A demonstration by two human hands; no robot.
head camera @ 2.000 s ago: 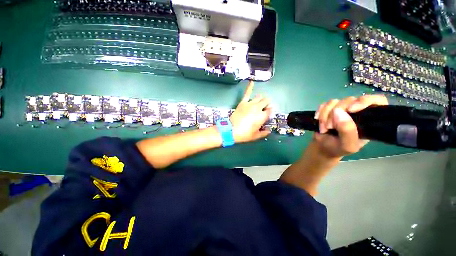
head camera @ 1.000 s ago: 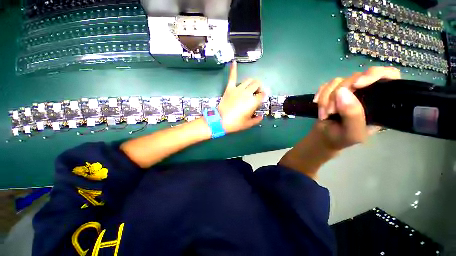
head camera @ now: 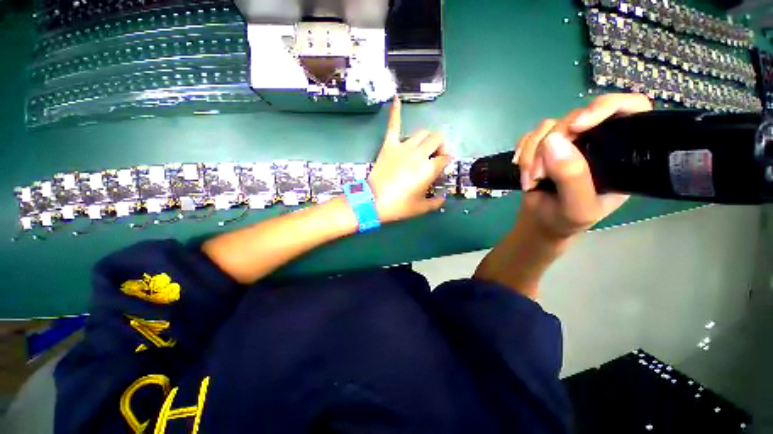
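Observation:
A close row of joined assemblies [head camera: 222,184] lies on the green mat, thin lead wires along its lower edge. My left hand [head camera: 408,176], with a blue wrist band, rests over the right part of the row, index finger pointing toward the feeder; its other fingertips are at the boards, and whether they grip one cannot be told. My right hand [head camera: 570,165] is shut on the black electric screwdriver [head camera: 670,159], held nearly level. Its tip is over the row's right end, just right of my left hand. The bit and any screw cannot be made out.
A white and silver screw feeder [head camera: 326,63] stands behind the row, with a dark box part at its right. A clear blister tray [head camera: 144,72] lies at the back left. Three rows of circuit boards [head camera: 670,51] lie at the back right. The mat's front edge curves below.
The view has shifted, so the feeder and row appear further left. Over the last second, the screwdriver's tip moved slightly left and its rear body shifted. My left hand stayed nearly still.

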